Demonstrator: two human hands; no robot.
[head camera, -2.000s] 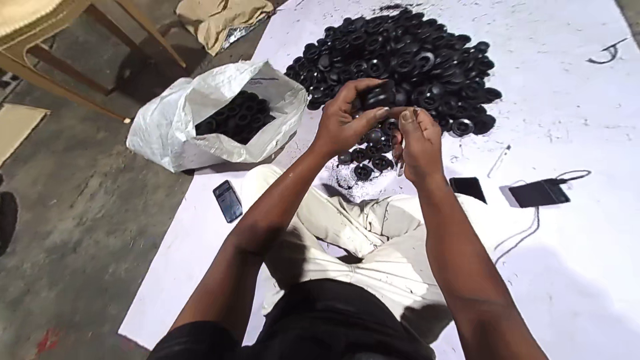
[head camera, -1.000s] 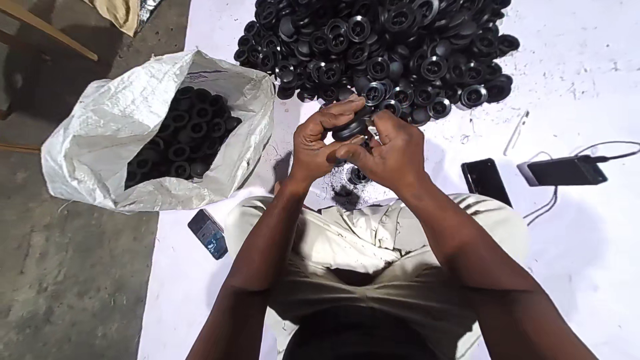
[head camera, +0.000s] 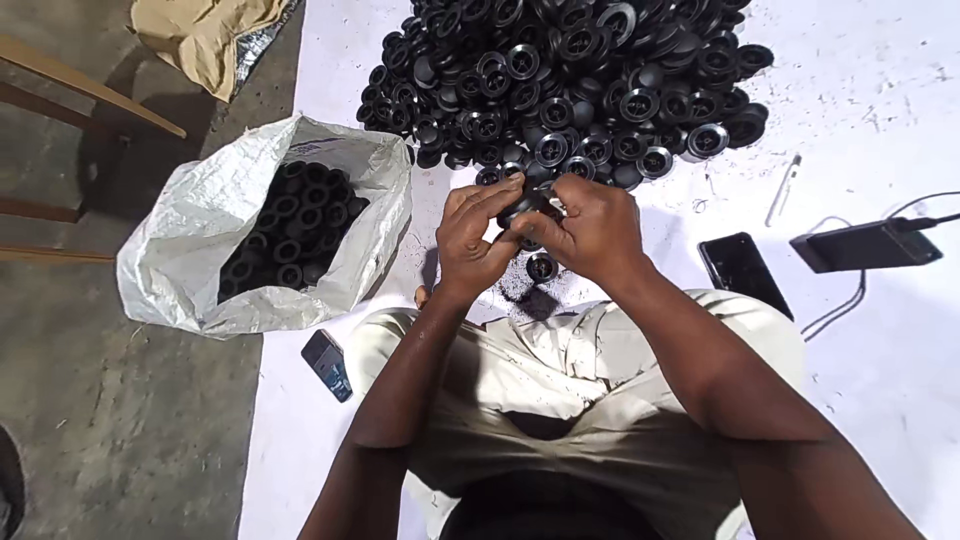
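Observation:
Between my hands, just in front of the pile, is a round black plastic part (head camera: 519, 212). My left hand (head camera: 476, 232) grips its left side between thumb and fingers. My right hand (head camera: 600, 225) is at its right side, thumb and bent fingers pressed to it; whether a small tool sits in that hand is hidden. A big pile of round black plastic parts (head camera: 555, 112) lies beyond my hands. One loose black part (head camera: 541, 267) lies on the white sheet just below them, with black shavings around it.
An open white woven sack (head camera: 180, 247) holding black rings (head camera: 289, 225) stands at the left. One phone (head camera: 327, 364) lies by my left knee, another (head camera: 742, 270) by my right. Farther right are a black cabled device (head camera: 866, 247) and a white pen-like tool (head camera: 784, 191). Wooden legs (head camera: 90, 82) stand upper left.
The view has shifted since the first frame. Both hands stay together around a black part, and my right hand's fingers have changed their hold on it.

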